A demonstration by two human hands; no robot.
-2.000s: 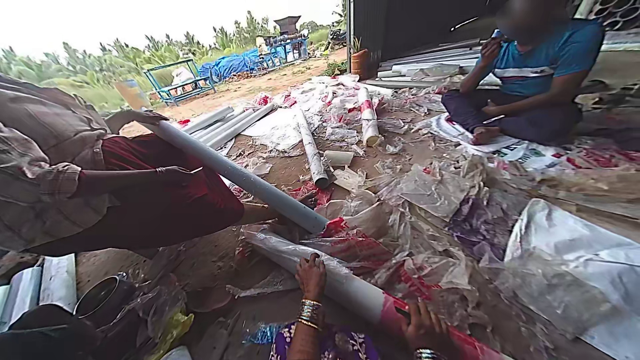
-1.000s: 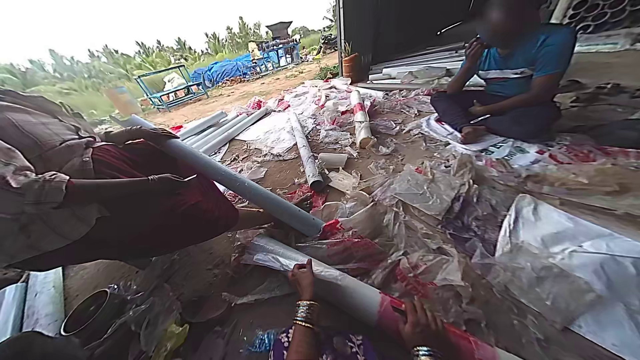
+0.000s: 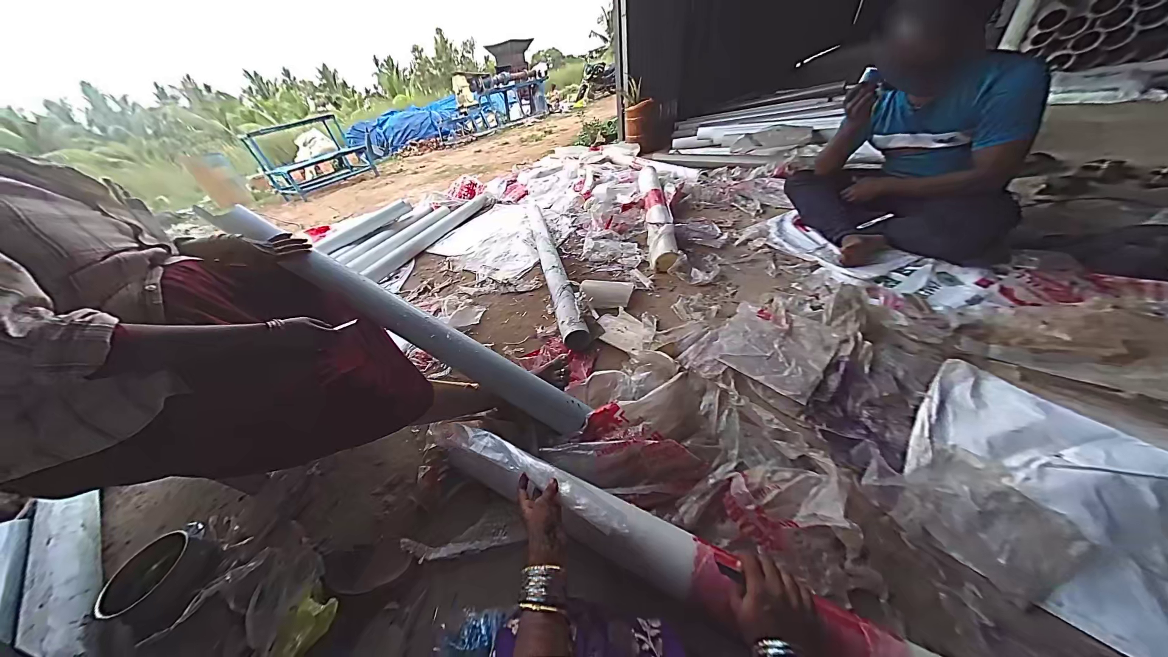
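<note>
A long pale pipe (image 3: 630, 540), wrapped in clear and red plastic film, lies diagonally in front of me. My left hand (image 3: 540, 516) rests on its upper side with the fingers spread, and bangles circle that wrist. Farther down, beside the red film, my right hand (image 3: 771, 593) holds a small dark tool (image 3: 730, 573) against the pipe; its exact kind cannot be told. Just beyond the wrapped pipe's far end is the lower end of a grey pipe (image 3: 447, 339), which a person on the left steadies with a hand.
Crumpled plastic film (image 3: 776, 347) covers much of the ground. More pipes (image 3: 420, 239) lie behind the grey one. A person in a blue shirt (image 3: 958, 137) sits at the right, near a white sheet (image 3: 1049, 474). A round metal pot (image 3: 151, 579) stands at lower left.
The seated person's raised hand, near the chin a second ago, now shows a small object held up beside the head. Both my hands remain on the wrapped pipe.
</note>
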